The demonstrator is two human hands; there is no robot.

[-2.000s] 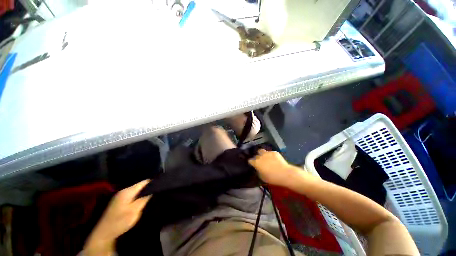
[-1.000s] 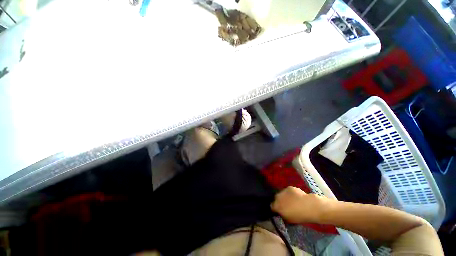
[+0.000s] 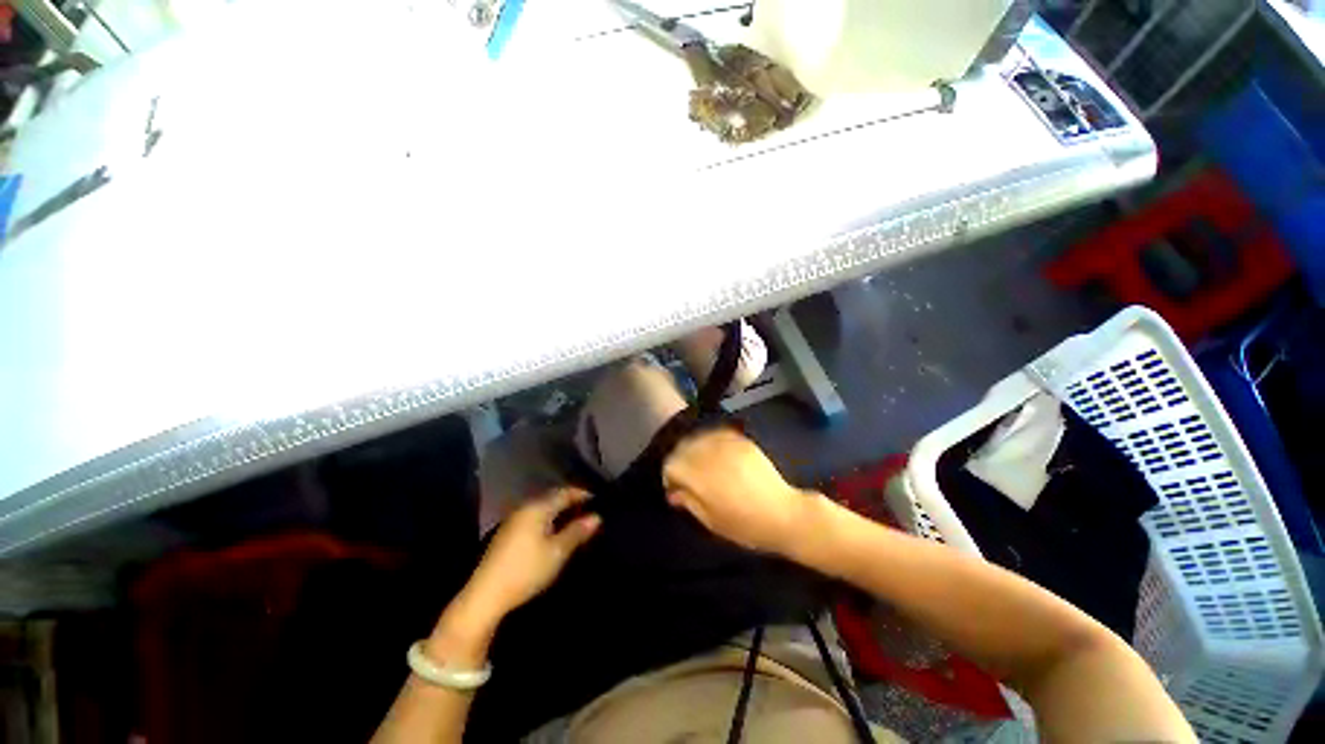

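Note:
A black garment piece (image 3: 654, 574) lies over my lap, below the front edge of the white table. My left hand (image 3: 541, 550) pinches its upper edge, with a pale bangle on the wrist. My right hand (image 3: 727, 483) grips the same edge a little further right, with the fingers curled. A narrow black strip of the cloth extends up from my right hand towards the table edge. Two thin black cords (image 3: 748, 683) hang over the lap. The garment's exact shape cannot be told.
The white table (image 3: 363, 276) has ruler marks along its front edge. Scissors with brown wrapped handles (image 3: 746, 95) lie by the machine base (image 3: 886, 51). A white slatted basket (image 3: 1235, 509) with black and white cloth stands at right. Red stools (image 3: 1177, 255) stand on the floor.
My left hand, barely in view a second ago, is back on the cloth. My right hand has moved up and left. The hands are now closer together and the cloth is bunched between them.

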